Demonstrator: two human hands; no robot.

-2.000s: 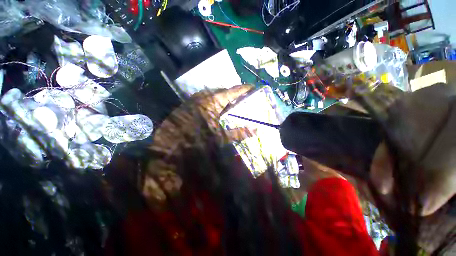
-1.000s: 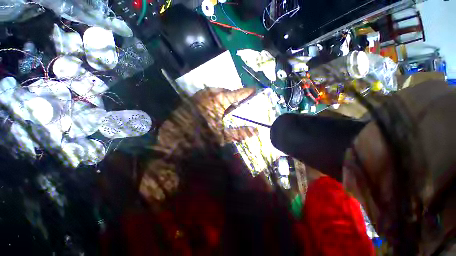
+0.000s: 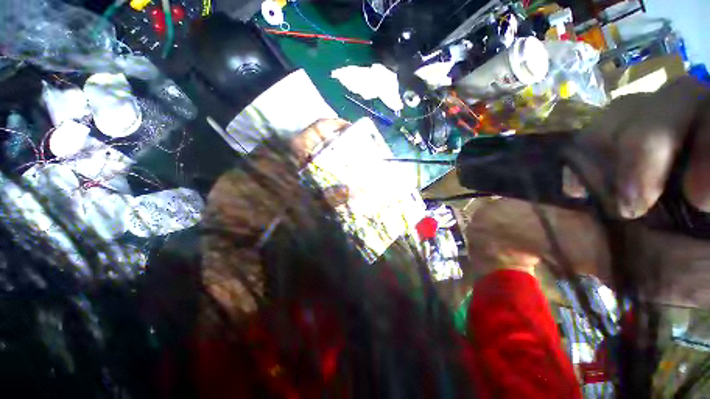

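Note:
My left hand (image 3: 257, 195), partly hidden by dark hair strands, grips the edge of a bright white rectangular casing (image 3: 370, 183) between thumb and fingers. The casing is overexposed, so its details cannot be read. My right hand (image 3: 646, 156) holds a thick black electric screwdriver (image 3: 514, 165) at the right. Its thin bit points left, over the upper right part of the casing. Whether the bit touches the casing cannot be told.
White round plastic parts (image 3: 113, 105) with thin wires lie heaped at the left. A white panel (image 3: 272, 109) and a black housing (image 3: 233, 58) are behind my left hand. Red-handled pliers (image 3: 465, 115) and a white-lidded container (image 3: 528, 61) stand at the back right.
The view has shifted, so the bench things sit further left. The screwdriver has turned nearly level and its bit has moved from the casing's middle towards its upper right edge.

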